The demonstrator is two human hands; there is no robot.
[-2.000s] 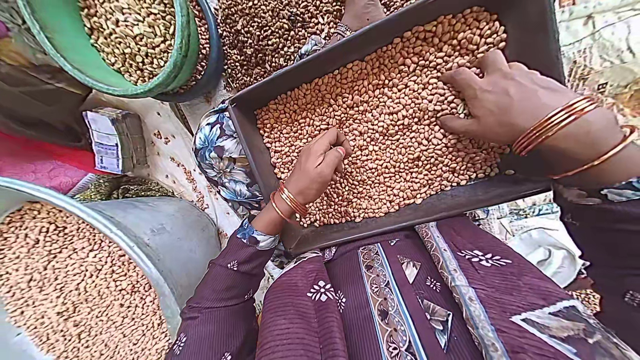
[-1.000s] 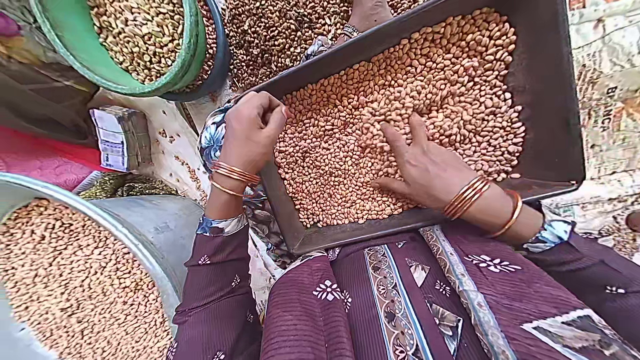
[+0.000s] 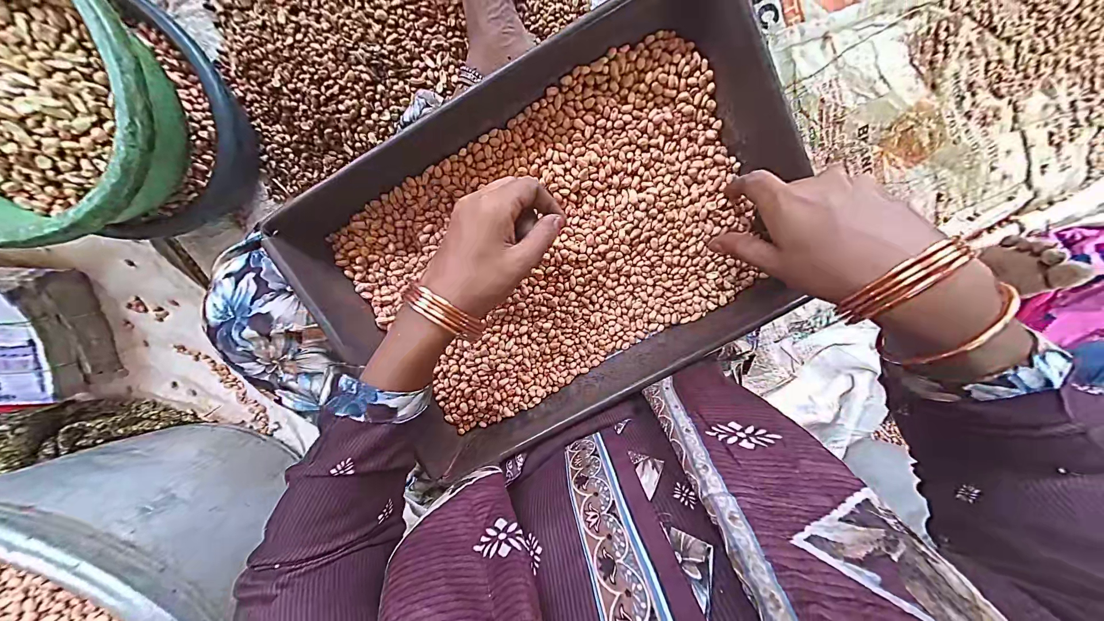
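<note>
A dark rectangular metal tray (image 3: 759,95) lies tilted across my lap, with a broad layer of shelled peanuts (image 3: 604,233) in it. Over the left middle of the peanuts is my left hand (image 3: 496,246), its thumb and forefinger curled close together; whether a nut is between them I cannot tell. My right hand (image 3: 828,228) reaches over the tray's right side, thumb and forefinger apart at the edge of the peanuts, with nothing visible between them. Copper-coloured bangles circle both wrists.
Upper left, a green tub (image 3: 129,147) of nuts sits in a dark blue one (image 3: 237,164). A metal vessel (image 3: 155,509) with peanuts stands lower left. Darker nuts (image 3: 328,86) cover the ground beyond the tray, beside a bare foot (image 3: 496,39). Printed sacking (image 3: 897,112) lies at right.
My left hand has moved from the tray's left edge to over the peanuts. My right hand has moved from the middle of the peanuts to their right side. The view has shifted closer.
</note>
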